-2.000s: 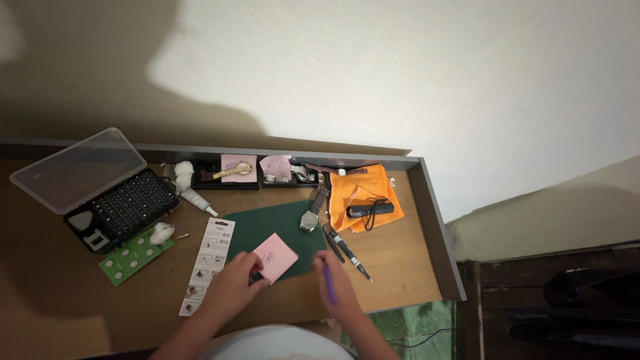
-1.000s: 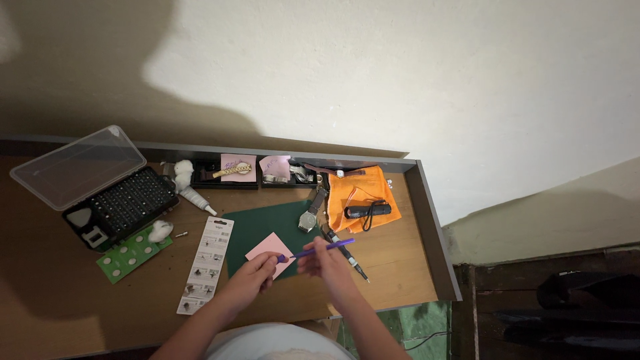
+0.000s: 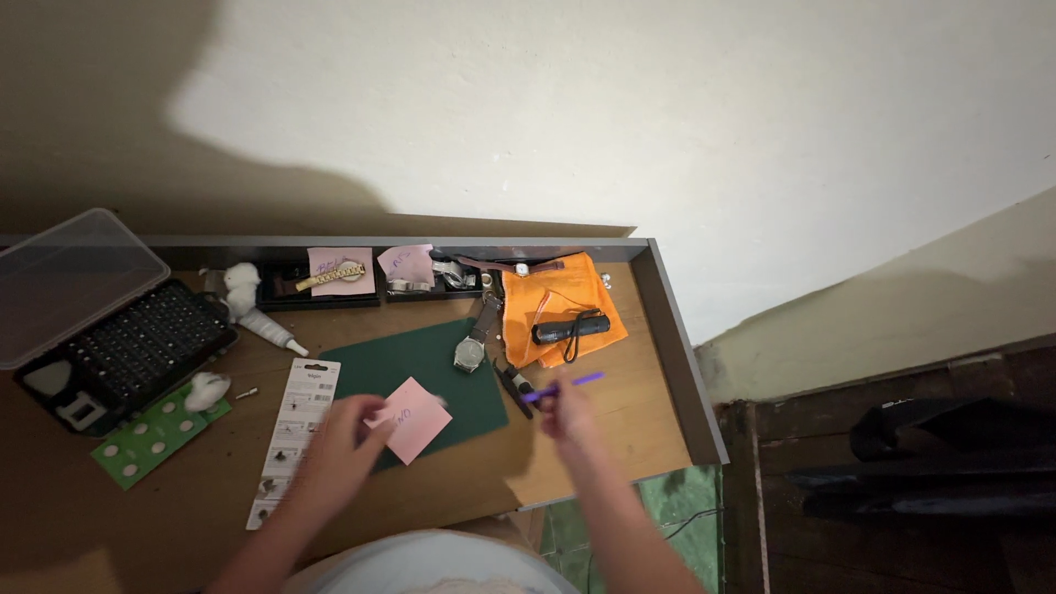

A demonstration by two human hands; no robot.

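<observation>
Blurred by motion, my left hand holds the left edge of a pink paper note that bears handwriting, over the green mat. My right hand has a purple pen in its fingers, to the right of the mat. A wristwatch with a dark strap lies on the mat's upper right part. Slim black tools lie beside the mat, partly behind my right hand. A long printed card lies left of the mat, partly under my left forearm.
An open screwdriver bit case, cotton, a white tube and a green blister card are at the left. Along the back stand black boxes with watches and pink notes. A black flashlight rests on an orange cloth.
My right hand with the pen has moved away from the note, to the right. The note, held at its lower corner a second ago, is now gripped at its left side.
</observation>
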